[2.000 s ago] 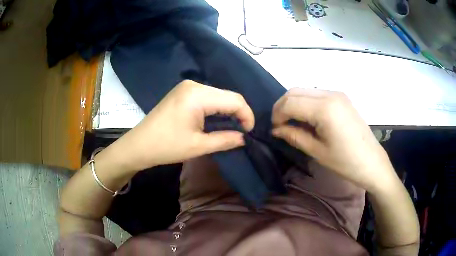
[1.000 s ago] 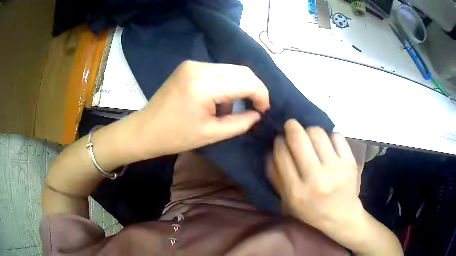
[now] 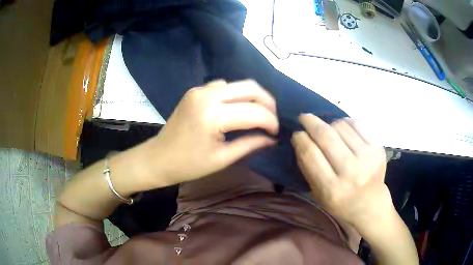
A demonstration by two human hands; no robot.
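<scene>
A dark navy garment [image 3: 228, 57] lies from the upper left across the table edge down to my lap, with a long, flat sleeve-like panel towards me. My left hand [image 3: 223, 124] pinches the dark cloth between thumb and fingers near the panel's lower end. My right hand [image 3: 339, 160] lies on the panel's end just to the right, fingers bent over its edge, its thumb hidden. The cloth between the hands is dark and its folds are hard to make out.
The white tabletop [image 3: 311, 77] has a curved seam line. At the upper right are a blue-handled tool [image 3: 430, 61], a green-tipped tool [image 3: 456, 88], a white round cup or roll [image 3: 424, 21] and a small brass-coloured knob [image 3: 367, 9]. An orange-edged board [image 3: 85, 77] stands left.
Over two seconds the right hand has turned from pinching to lying palm-down on the panel. The loose cloth end hanging between the hands no longer shows. The camera view has shifted slightly.
</scene>
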